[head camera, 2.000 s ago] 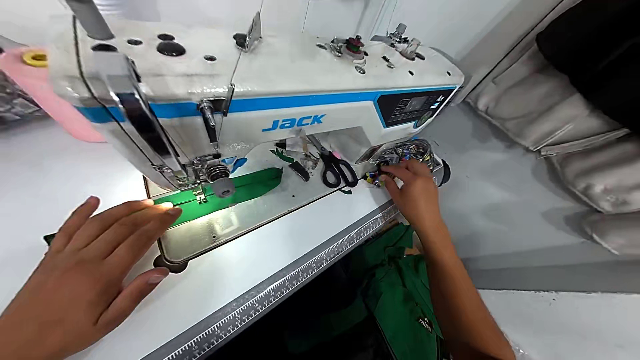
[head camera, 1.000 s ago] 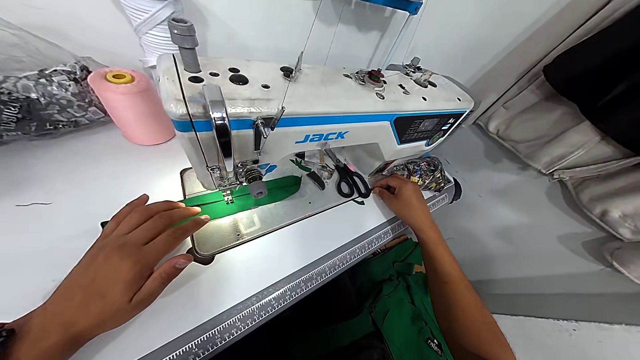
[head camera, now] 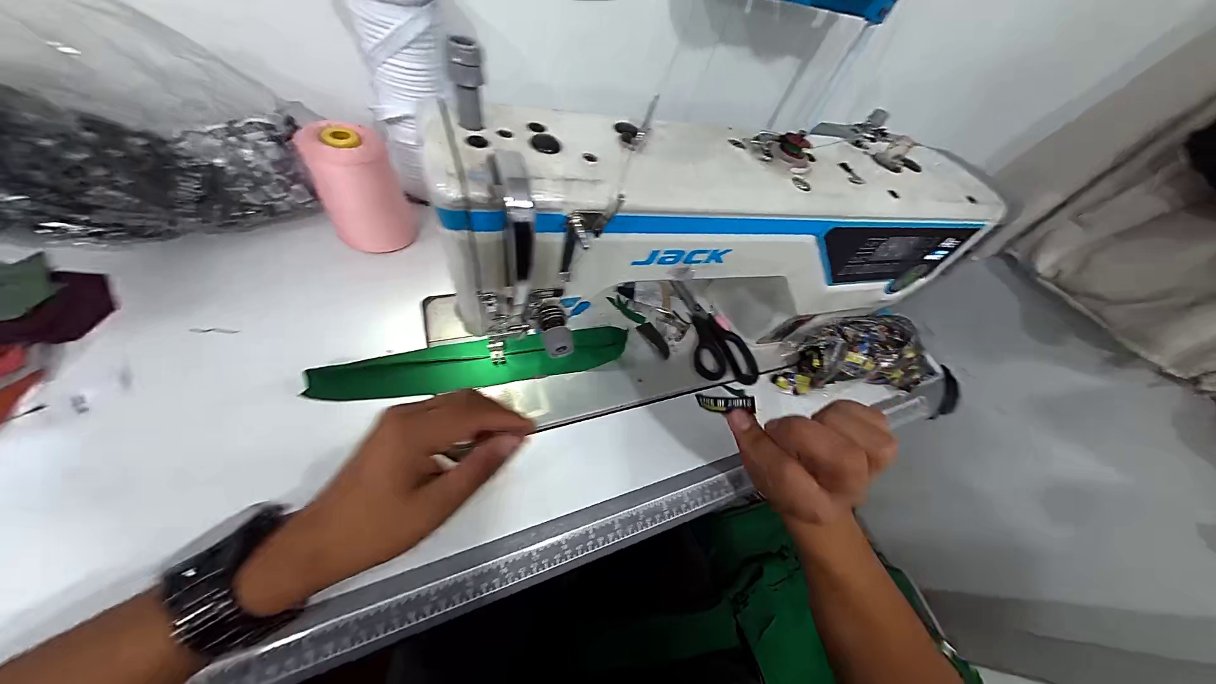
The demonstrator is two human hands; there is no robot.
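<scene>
A long green fabric strip (head camera: 399, 372) lies flat beneath the presser foot of a Jack sewing machine (head camera: 722, 204). Just in front of the strip is my left hand (head camera: 427, 465), its thumb and forefinger tips close together; whether anything is between them cannot be told. My right hand (head camera: 807, 456) holds a small dark woven label (head camera: 727, 403) bearing writing, between thumb and fingers at the table's front. Black-handled scissors (head camera: 724, 353) lie just behind the label, beside green-handled thread snips (head camera: 651, 337).
A bag of small labels (head camera: 864, 351) sits at the right table end. Behind left stand a pink thread cone (head camera: 356, 190) and a white elastic roll (head camera: 399, 85), near a plastic bag of dark pieces (head camera: 142, 171). A ruler tape (head camera: 570, 551) runs along the front edge; green fabric (head camera: 769, 598) hangs below.
My right hand has come away from the bag of labels with one label. My left hand has left the green strip and moved toward the front edge, its fingers drawn together.
</scene>
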